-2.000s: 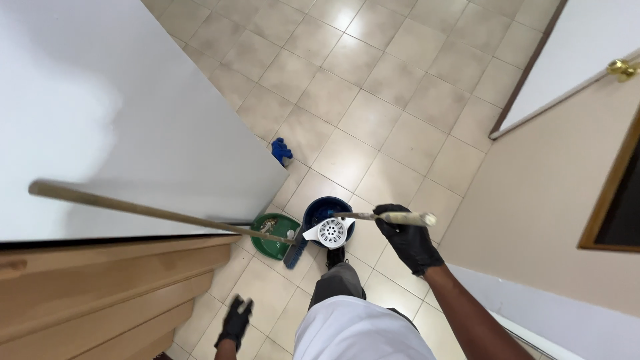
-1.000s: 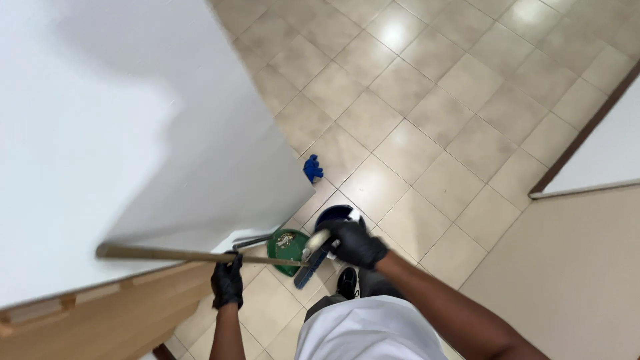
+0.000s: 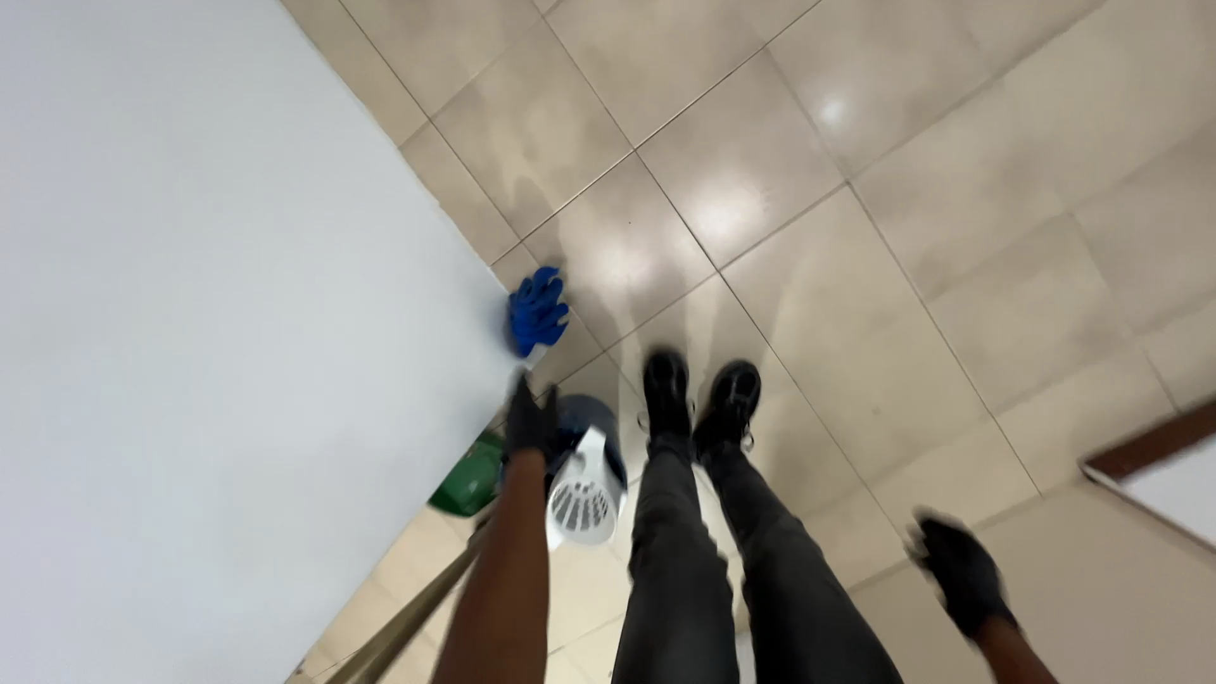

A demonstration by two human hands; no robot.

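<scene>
My left hand [image 3: 530, 416], in a black glove, reaches forward over the near side of a dark blue mop bucket [image 3: 591, 414], just short of a pair of blue work gloves [image 3: 539, 312] lying by the wall corner. Its fingers are apart, with nothing seen in them. The bucket carries a white perforated wringer [image 3: 579, 508]. Left of it sits a green plastic container [image 3: 472, 480], partly hidden by my arm. A wooden pole [image 3: 408, 622] slants up from the lower left behind my forearm. My right hand [image 3: 959, 570], also black-gloved and blurred, hangs at the lower right, holding nothing visible.
A white wall [image 3: 237, 285] fills the left side, its corner near the blue gloves. Beige floor tiles [image 3: 807, 247] spread ahead of my black shoes [image 3: 667, 389]. At the right edge is a white panel with a brown edge [image 3: 1149, 445].
My left hand has left the pole and moved towards the blue gloves. My right hand has moved from beside the bucket out to the right. The view has shifted a lot.
</scene>
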